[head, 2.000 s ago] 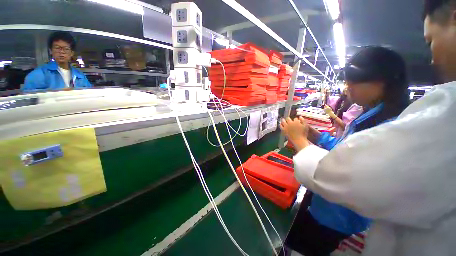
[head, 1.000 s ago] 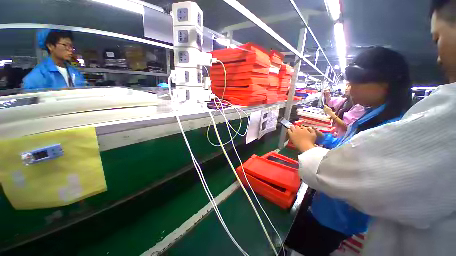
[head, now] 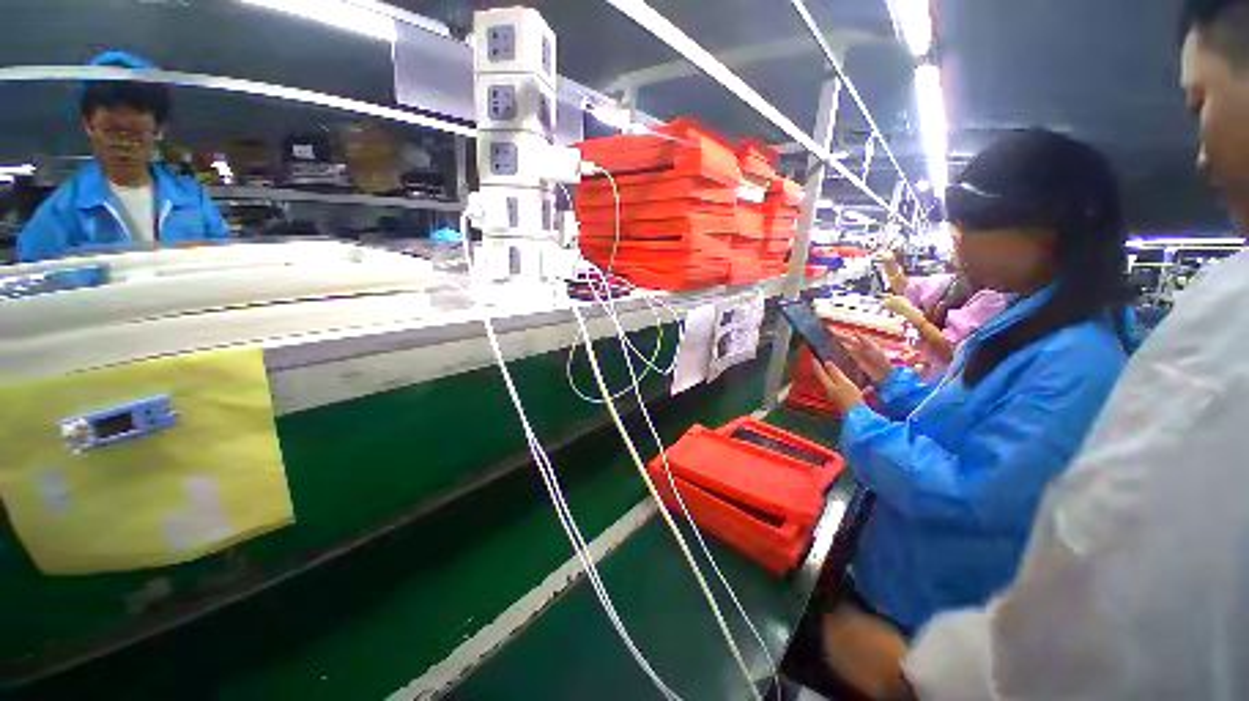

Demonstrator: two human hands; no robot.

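Note:
Neither of my hands is in the picture. In front of me, red trays lie on the dark green line surface, tilted against each other, with a dark slab partly showing in the rear one. Long white charging cables hang from the socket tower down across the green surface. A person in blue holds a dark tablet up in both hands behind the trays.
High red tray stacks stand on the raised white shelf. A yellow sheet with a small meter and paper sheets hang from its edge. A person in white stands close at right. Another person is behind the shelf.
The person in white has lowered the arm, a hand now near the lower right. The tablet and the person in blue now show more fully. The person behind the shelf has turned and leaned.

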